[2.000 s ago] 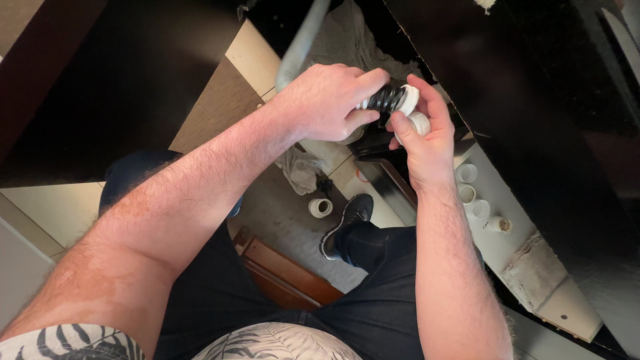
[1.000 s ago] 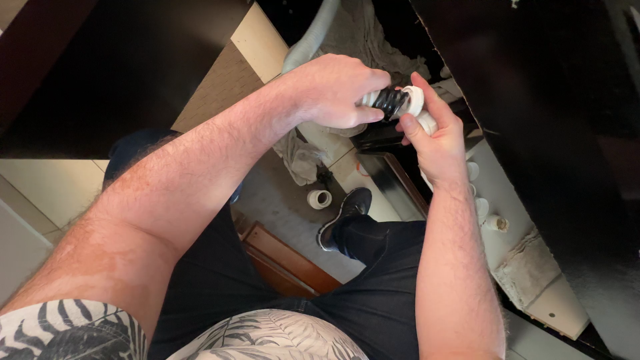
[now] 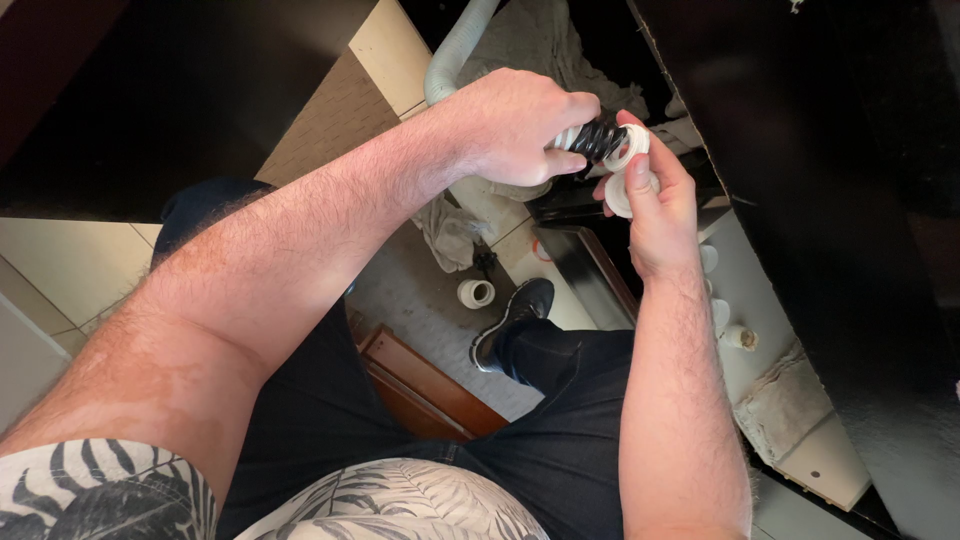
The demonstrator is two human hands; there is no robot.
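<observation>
My left hand (image 3: 529, 127) grips a short tubular piece (image 3: 595, 139) whose middle is wrapped in something black and shiny, with white ribs showing at the end by my fingers. At its other end my right hand (image 3: 664, 199) holds a white plastic ring (image 3: 630, 147) between thumb and fingers. A second round white plastic part (image 3: 624, 195) sits against the same hand, just below the ring. Whether the ring touches the black-wrapped piece is not clear.
A grey corrugated hose (image 3: 454, 56) hangs behind my left hand. Below lie a rag (image 3: 450, 236), a white plastic fitting (image 3: 475, 294) and a wooden board (image 3: 420, 382). Several white parts, one a fitting (image 3: 741, 337), stand right. Dark panels (image 3: 810, 187) flank both sides.
The round white part by my right hand shows more fully now, lower than the ring. Both hands stay at the black-wrapped piece.
</observation>
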